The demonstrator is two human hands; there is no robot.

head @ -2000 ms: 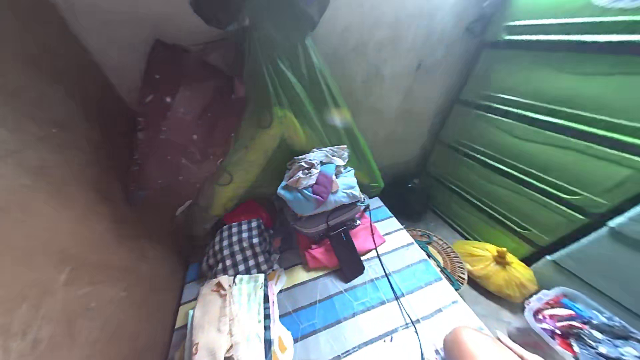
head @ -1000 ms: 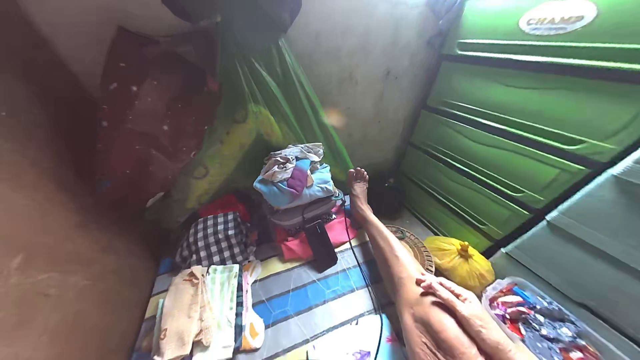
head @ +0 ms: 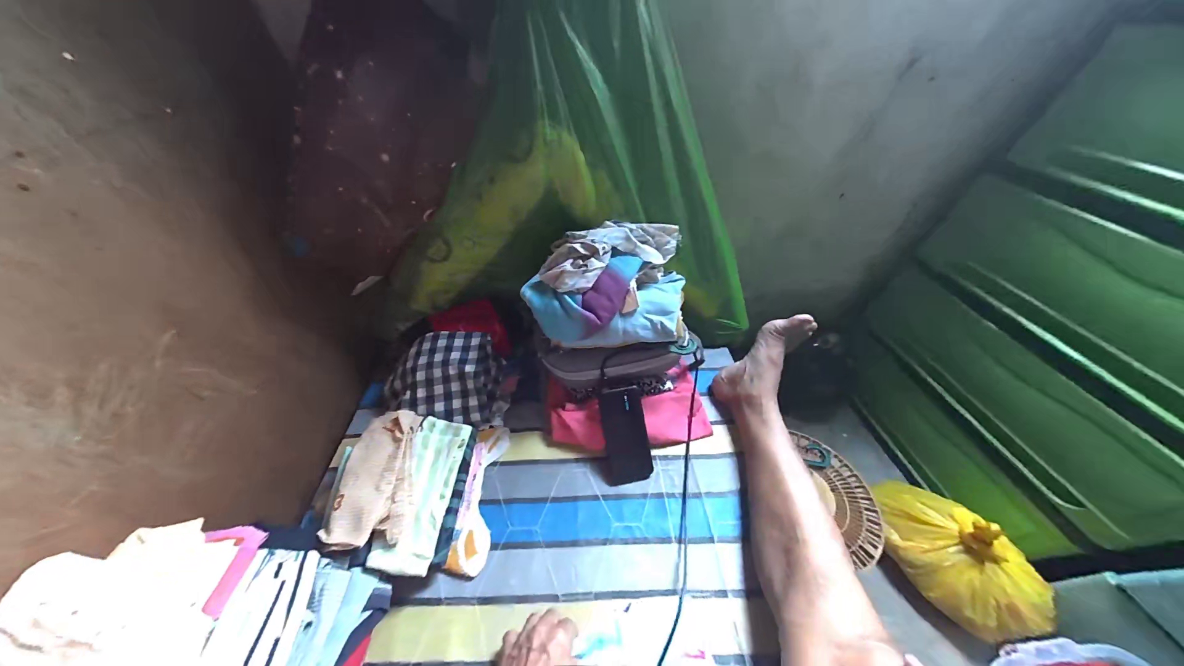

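Note:
My left hand [head: 539, 638] is at the bottom edge, fingers bent, beside a white cloth with blue marks [head: 606, 634] on the striped bed cover [head: 583, 560]; whether it grips the cloth is hidden. Only what looks like a fingertip of my right hand [head: 912, 659] shows beside my outstretched leg [head: 795, 527]. Folded beige cloth [head: 370, 481] and green striped cloth [head: 423, 495] lie left of centre. Behind them sits a checked cloth bundle [head: 449, 375]. A black phone [head: 627, 435] leans on pink fabric [head: 680, 412], below a grey case [head: 606, 363] and blue cloth [head: 555, 310].
Stacked folded clothes [head: 287, 601] lie at the lower left, near the brown wall [head: 166, 351]. A dark cable [head: 684, 518] crosses the bed. Right of my leg are a woven basket [head: 860, 518] and yellow plastic bag [head: 967, 564]. Green netting [head: 638, 120] hangs behind.
One second ago a hand rested on my leg; now a hand shows low on the bed near the white cloth. The view has shifted, bringing the lower-left clothes stack into sight.

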